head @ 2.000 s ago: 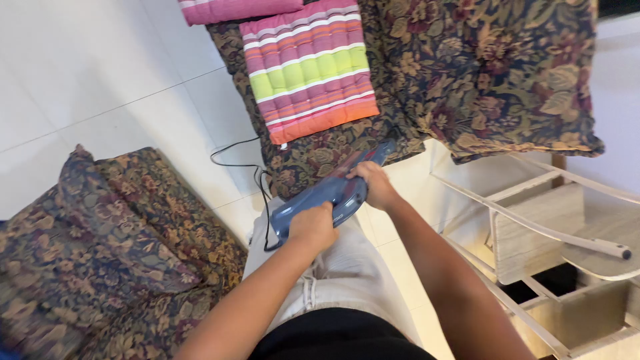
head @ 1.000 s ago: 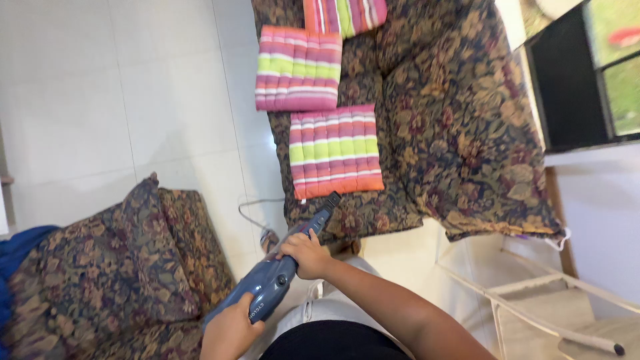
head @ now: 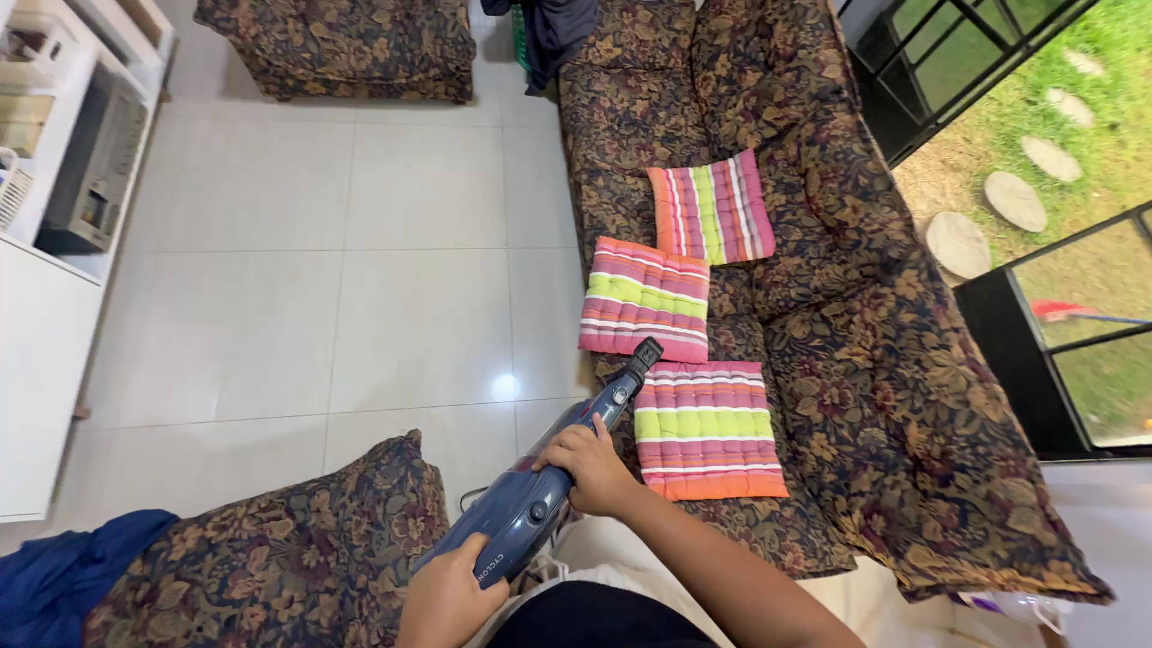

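A dark blue handheld vacuum cleaner (head: 515,508) lies slantwise across the lower middle of the view. Its rear end is gripped by my left hand (head: 454,585), and my right hand (head: 585,463) holds its body nearer the front. The black nozzle (head: 645,354) points up and right, over the meeting edges of two striped seat cushions, the middle one (head: 644,300) and the nearest one (head: 709,432). Whether it touches them I cannot tell. A third striped cushion (head: 711,207) lies farther up on the floral-covered sofa (head: 886,378).
Floral-covered armchairs stand at lower left (head: 297,540) and at the top (head: 360,45). Blue cloth (head: 72,571) drapes the lower one. White shelving (head: 45,360) lines the left over a tiled floor (head: 423,315). Open black-framed windows (head: 1017,360) are at right. Dark cloth (head: 553,36) hangs at the sofa's far end.
The view has shifted widely, now showing more of the sofa and room. The vacuum's nozzle has moved from the nearest cushion's lower edge to its far edge. Both hands keep hold.
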